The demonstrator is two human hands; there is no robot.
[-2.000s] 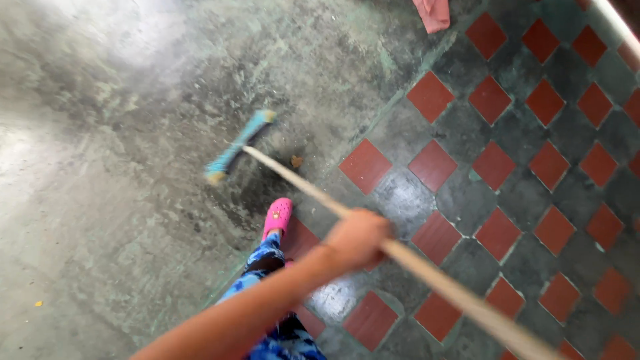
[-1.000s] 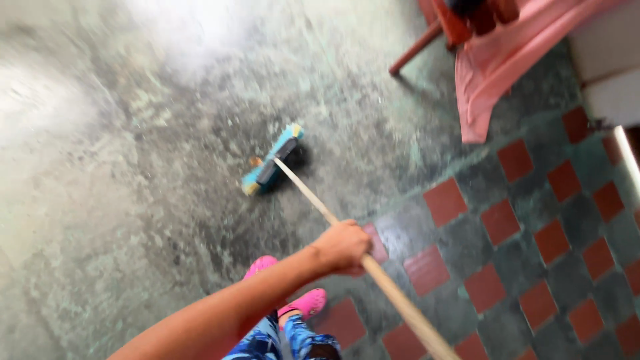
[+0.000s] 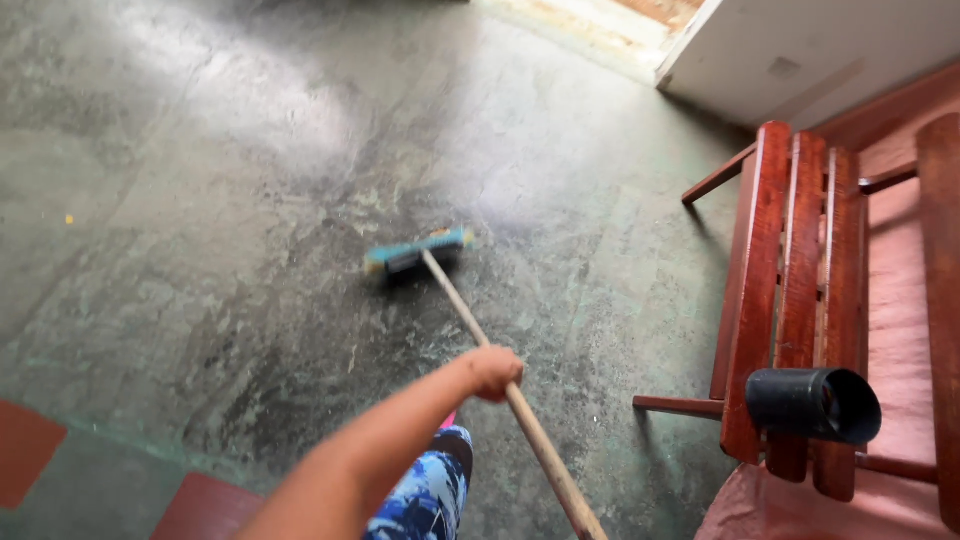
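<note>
My left hand (image 3: 495, 373) is closed around the wooden handle (image 3: 541, 442) of a push broom, with the arm reaching in from the bottom. From my hand the handle slopes up and left to the broom head (image 3: 420, 251), which is blue with a dark block and yellowish ends. The head is blurred and rests on the worn grey-green concrete floor (image 3: 285, 315). A small brownish bit (image 3: 439, 233) lies at the head's far edge. The handle's upper end leaves the view at the bottom right, and my right hand is out of view.
A slatted reddish wooden bench (image 3: 763, 285) stands at right, a dark cylindrical container (image 3: 799, 401) lying on it and pink cloth (image 3: 896, 300) behind its slats. A white wall or panel (image 3: 795, 60) is at top right. Red tiles (image 3: 202, 510) are at lower left.
The view has swung right, bringing the bench and container fully into view. The broom head has turned from a steep slant to nearly crosswise. My left hand still holds the handle.
</note>
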